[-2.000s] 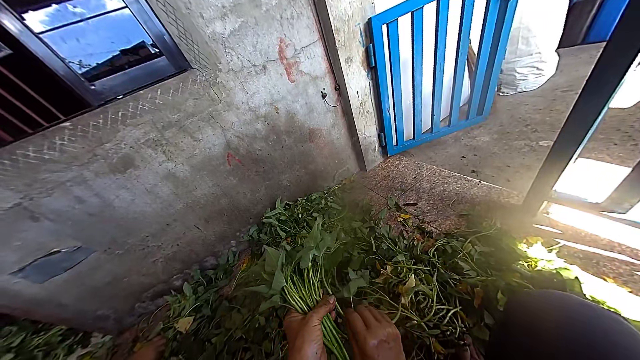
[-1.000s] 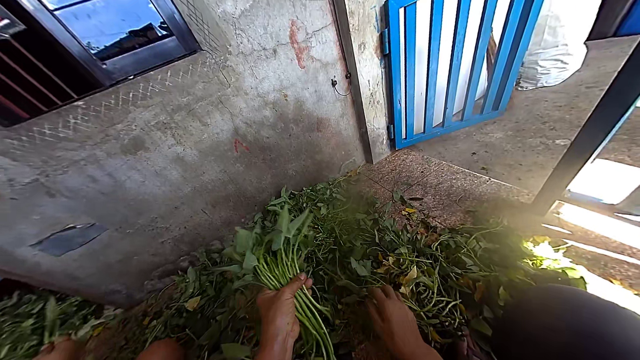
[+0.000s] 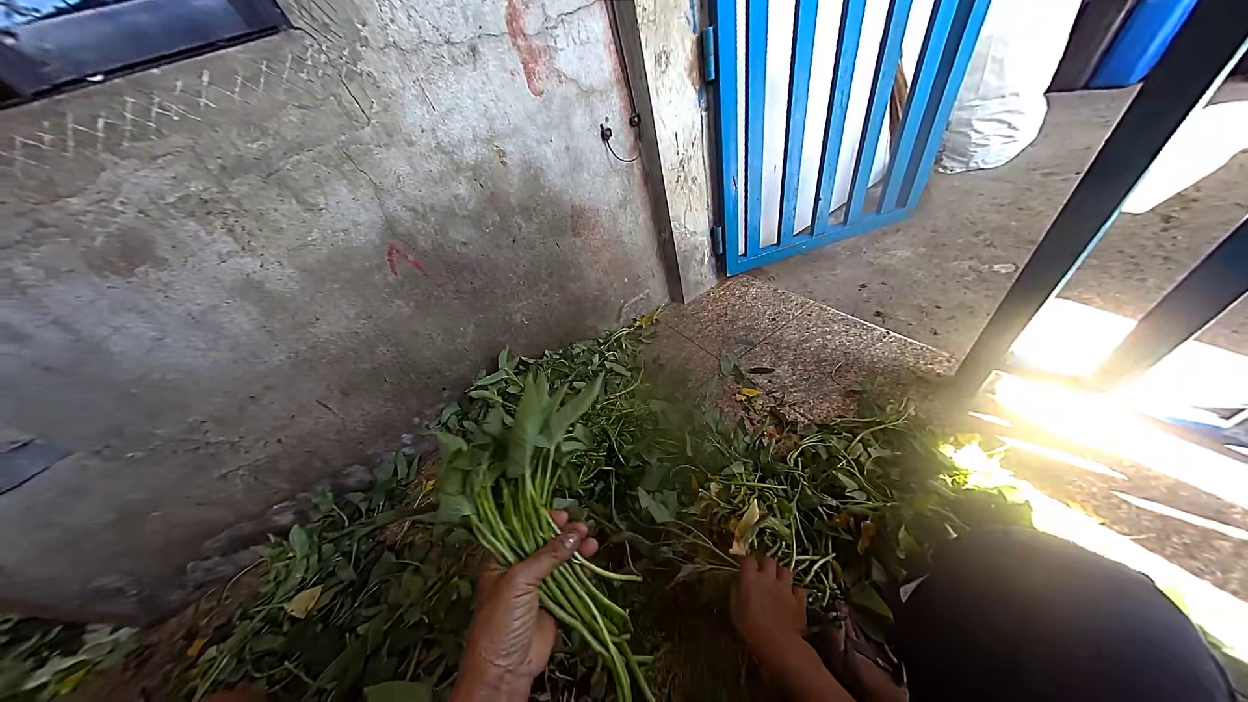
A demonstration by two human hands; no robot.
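A bundle of leafy green stems (image 3: pixel 546 531) is gripped in my left hand (image 3: pixel 517 604), leaves upward and the cut or bare stem ends hanging toward the bottom. To its right, my right hand (image 3: pixel 770 600) reaches down into the heap of loose greens (image 3: pixel 819 487). Its fingers touch stems near a yellowed leaf (image 3: pixel 746 526); whether they are closed on anything cannot be told.
A stained concrete wall (image 3: pixel 322 253) rises behind the heap. A blue barred metal gate (image 3: pixel 829 127) and a white sack (image 3: pixel 1004 88) stand beyond a speckled step (image 3: pixel 790 341). Dark metal bars (image 3: pixel 1102 195) slant at the right, above a dark-clothed knee (image 3: pixel 1053 614).
Two seconds ago both hands were together at the stems. My right hand has since moved away to the right and down to the heap, while my left hand still holds the bundle.
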